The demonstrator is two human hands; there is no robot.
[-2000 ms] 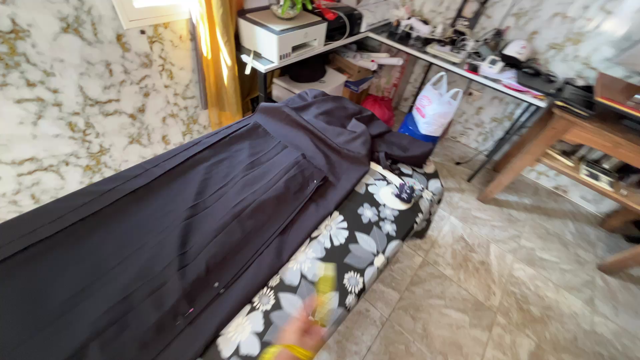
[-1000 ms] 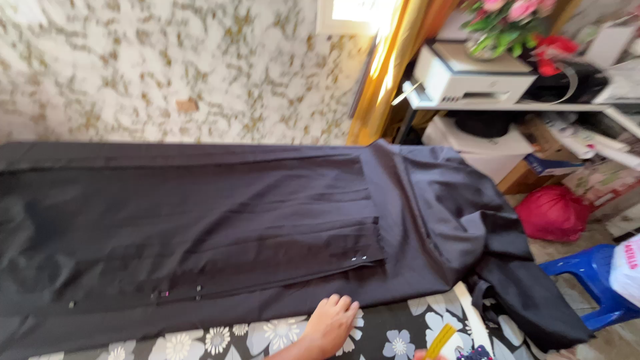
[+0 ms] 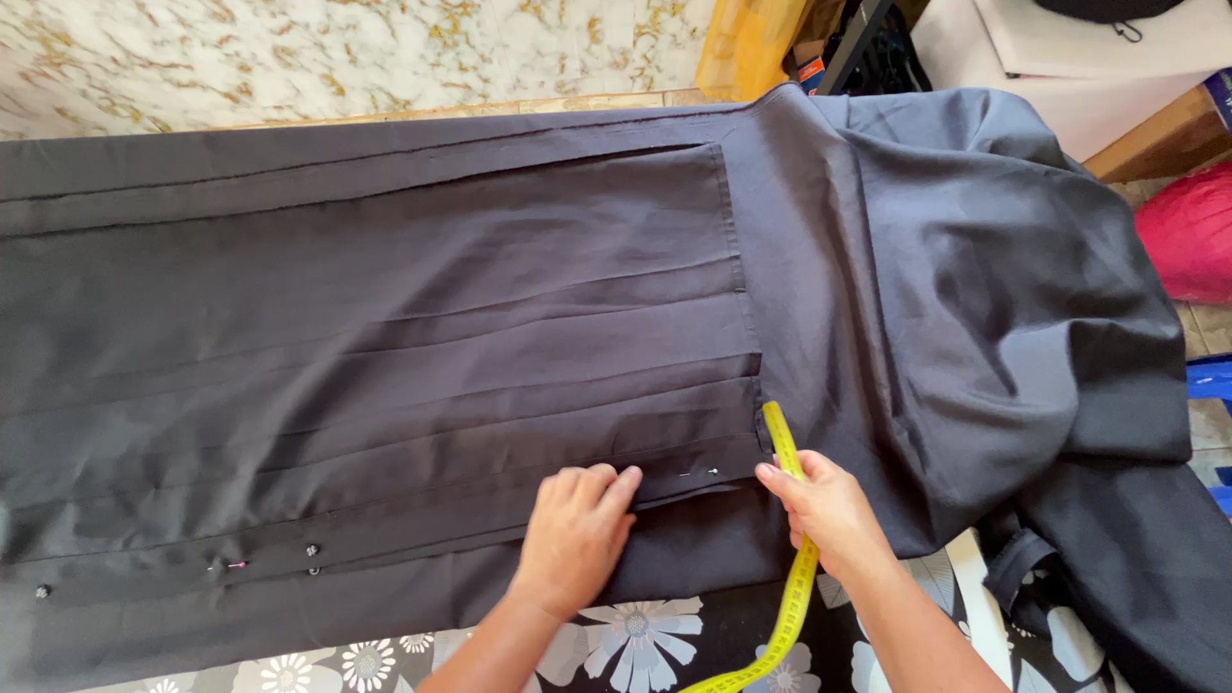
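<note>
A dark pleated fabric piece [image 3: 539, 318] lies flat over a larger dark cloth [image 3: 962, 289], which bunches up at the right. My left hand [image 3: 577, 529] rests on the near edge of the pleated piece, fingers bent onto the cloth. To its right, my right hand [image 3: 823, 505] holds a yellow tape measure [image 3: 791, 606] between thumb and fingers, its free end lying by the lower right corner of the pleats. A straight pin [image 3: 713, 471] sits in the fabric between the hands. A pink-headed pin [image 3: 238, 564] and dark round-headed pins [image 3: 313, 550] are farther left.
Under the cloth is a black, white and grey floral cover [image 3: 640, 630]. Beyond the far edge are a patterned wall [image 3: 385, 58] and a yellow curtain [image 3: 751, 43]. A red bag [image 3: 1189, 236] and part of a blue stool [image 3: 1210, 377] are at the right.
The view has moved closer over the fabric. My right hand, with the tape measure, has come up to the pleats' lower right corner. My left hand now lies on the pleated piece's near edge.
</note>
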